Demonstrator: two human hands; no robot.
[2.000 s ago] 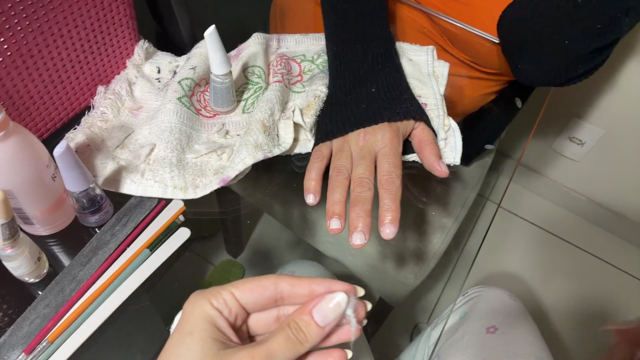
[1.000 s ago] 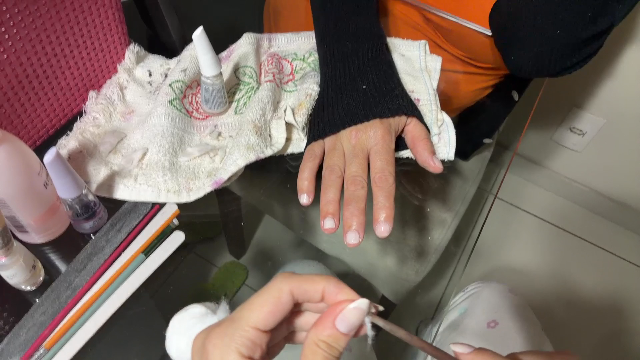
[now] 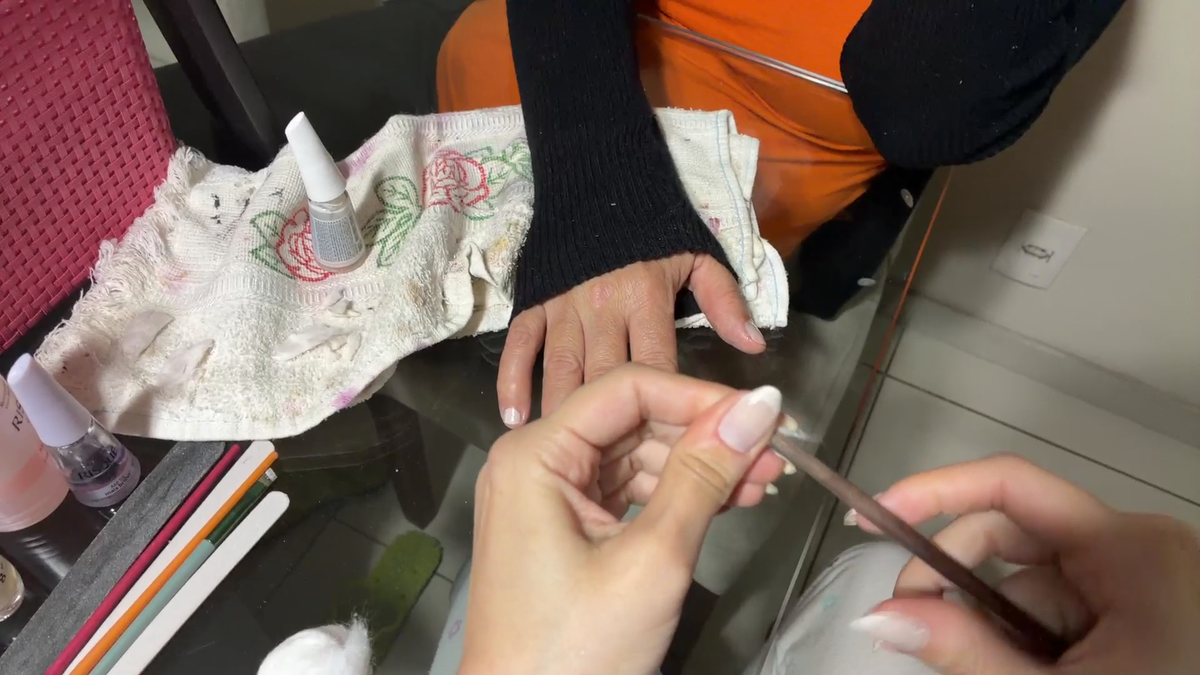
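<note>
My left hand [image 3: 609, 506] is at lower centre, thumb and index finger pinched on the tip of a thin brown stick [image 3: 900, 530]. A bit of whitish material shows at that tip. My right hand [image 3: 1050, 572], at the lower right, holds the stick's other end. Just beyond my left hand, another person's hand [image 3: 609, 319] in a black knitted sleeve lies palm down on the glass table, its fingertips partly hidden behind my left hand. A white cotton ball [image 3: 319, 652] sits at the bottom edge, left of my left hand.
An embroidered white towel [image 3: 412, 309] runs under the person's forearm, with a white-capped polish bottle [image 3: 333, 225] upright on it. At left stand a lilac-capped bottle [image 3: 89, 459] and a pink bottle [image 3: 23, 469], beside nail files [image 3: 216, 553] and thin sticks [image 3: 178, 562].
The brown stick and my right hand have come into view since two seconds ago. My left hand has moved up toward the other person's fingers.
</note>
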